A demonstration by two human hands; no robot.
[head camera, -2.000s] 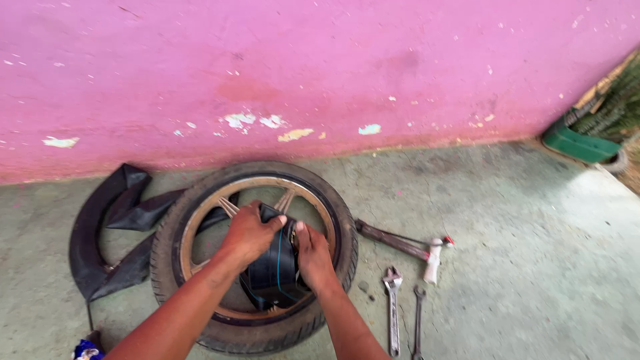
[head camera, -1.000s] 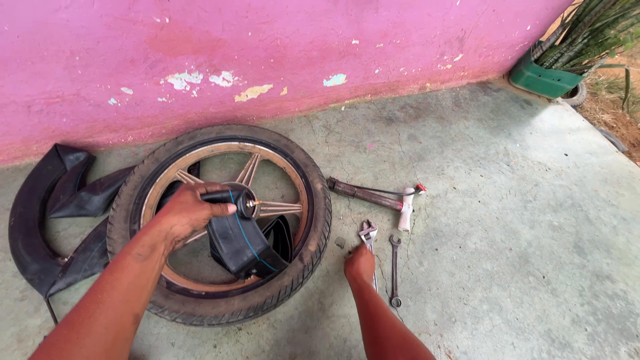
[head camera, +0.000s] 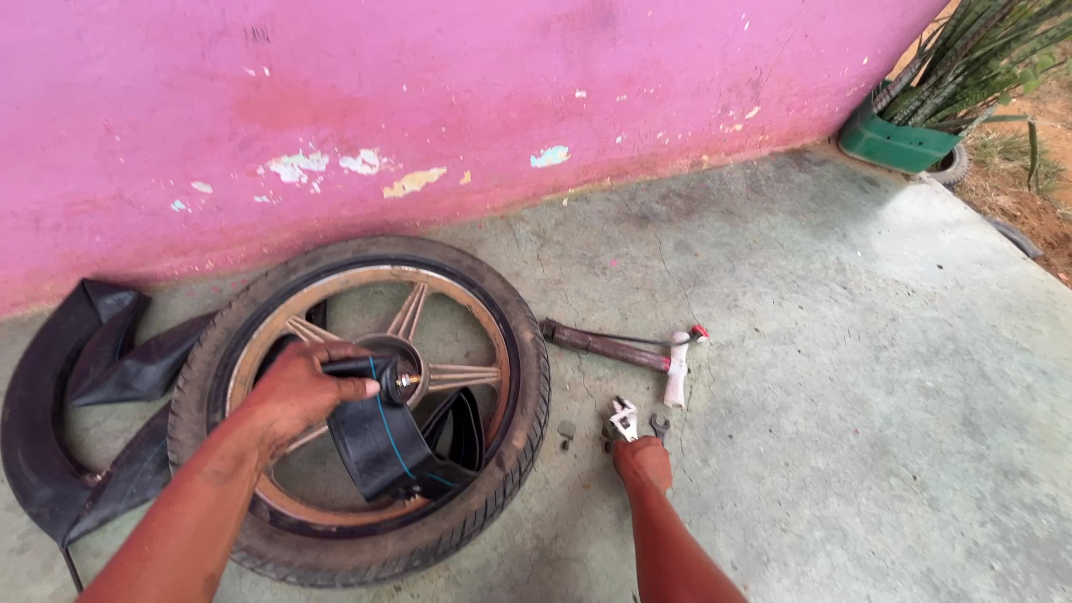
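My left hand (head camera: 306,389) grips a folded black rubber inner tube (head camera: 377,444) with a blue line, close to its brass valve stem (head camera: 408,380). The tube lies over the spokes and hub of a motorcycle wheel (head camera: 448,285), whose tyre (head camera: 523,377) rests flat on the floor. To the right of the wheel my right hand (head camera: 643,465) is down at an adjustable wrench (head camera: 623,419) and an open-ended wrench (head camera: 660,425). Its fingers cover the handles, so whether they are closed on either wrench is hidden.
A hand pump (head camera: 611,347) with a white handle lies beyond the wrenches. Small dark pieces (head camera: 566,434) are on the floor beside the wheel. Another black inner tube (head camera: 33,419) is folded at the far left. A pink wall (head camera: 502,100) runs behind; a green planter (head camera: 900,142) stands at the back right.
My right hand has left the tube at the wheel and moved right to the wrenches. My left hand still holds the tube near its valve. The view has shifted to the right.
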